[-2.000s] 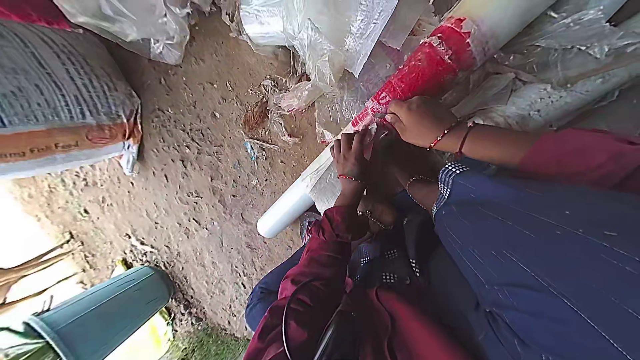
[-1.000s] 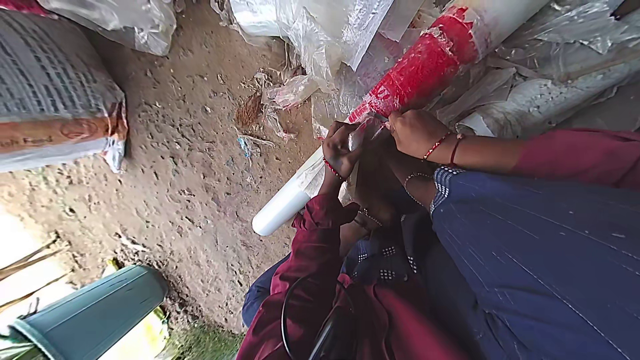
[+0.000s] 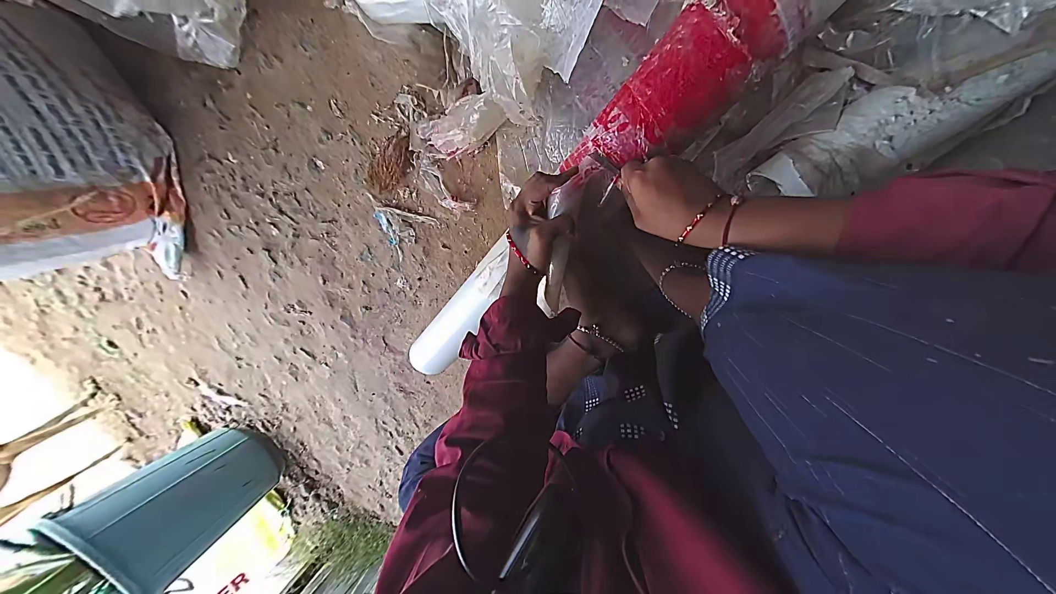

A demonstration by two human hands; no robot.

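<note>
A white tube or pipe (image 3: pixel 454 330) runs diagonally, with a red plastic-wrapped section (image 3: pixel 676 82) at its upper part. My left hand (image 3: pixel 540 219) pinches a crumpled strip of clear plastic film (image 3: pixel 559 260) beside the tube. At the lower end of the red wrap, my right hand (image 3: pixel 668 198) is closed in a fist around a thin, dark, pointed piece (image 3: pixel 606 163), which touches the film; its exact kind cannot be told. Shadow and the hands hide part of the tube. Both wrists wear red beaded bracelets.
Clear plastic sheets (image 3: pixel 528 41) and a dusty whitish roll (image 3: pixel 924 115) lie around the upper tube. A printed woven sack (image 3: pixel 74 148) is at upper left on the dirt ground (image 3: pixel 272 247). A teal bucket (image 3: pixel 173 503) lies at lower left. My knees are under blue cloth (image 3: pixel 891 396).
Two seconds ago my hands were close together on the tube near the red wrap; my left hand is now a little farther from my right, with plastic film showing in it.
</note>
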